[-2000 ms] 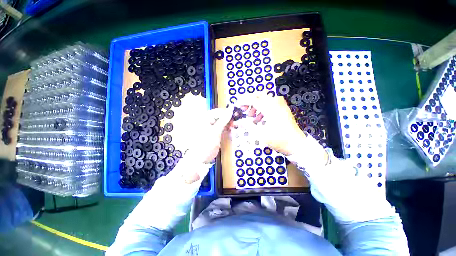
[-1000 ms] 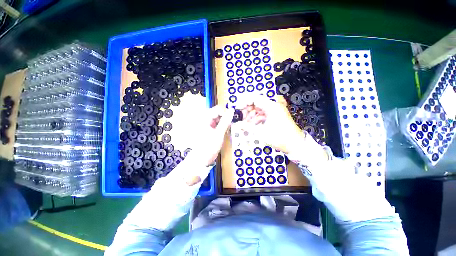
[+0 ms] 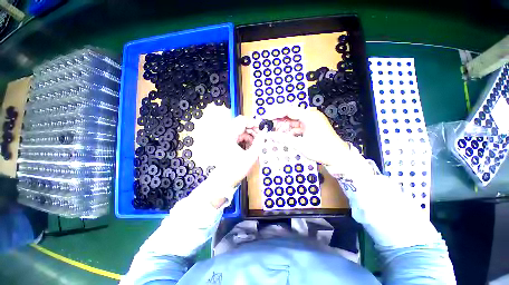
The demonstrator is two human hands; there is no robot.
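My left hand (image 3: 245, 146) and my right hand (image 3: 313, 133) are close together over the sticker sheet (image 3: 286, 161) in the black tray (image 3: 244, 189). My left fingers hold a black round part (image 3: 266, 125), and my right fingertips are beside it. Glare washes out both hands, so I cannot tell whether the right fingers grip anything. Dark adhesive rings (image 3: 289, 180) sit in rows on the sheet above and below my hands, with a bare area between. A heap of loose black round parts lies at the tray's right side.
The blue tray (image 3: 119, 133) on the left holds many loose black discs. Clear ribbed trays (image 3: 70, 133) stand at far left. A white dotted sheet (image 3: 399, 100) lies right of the black tray. Spare ring sheets (image 3: 488, 136) and a clear plastic bag (image 3: 443, 139) are at far right.
The black round part in my left fingers has moved slightly up and is turned. The fingers of both hands have shifted around it, and my right hand has moved slightly.
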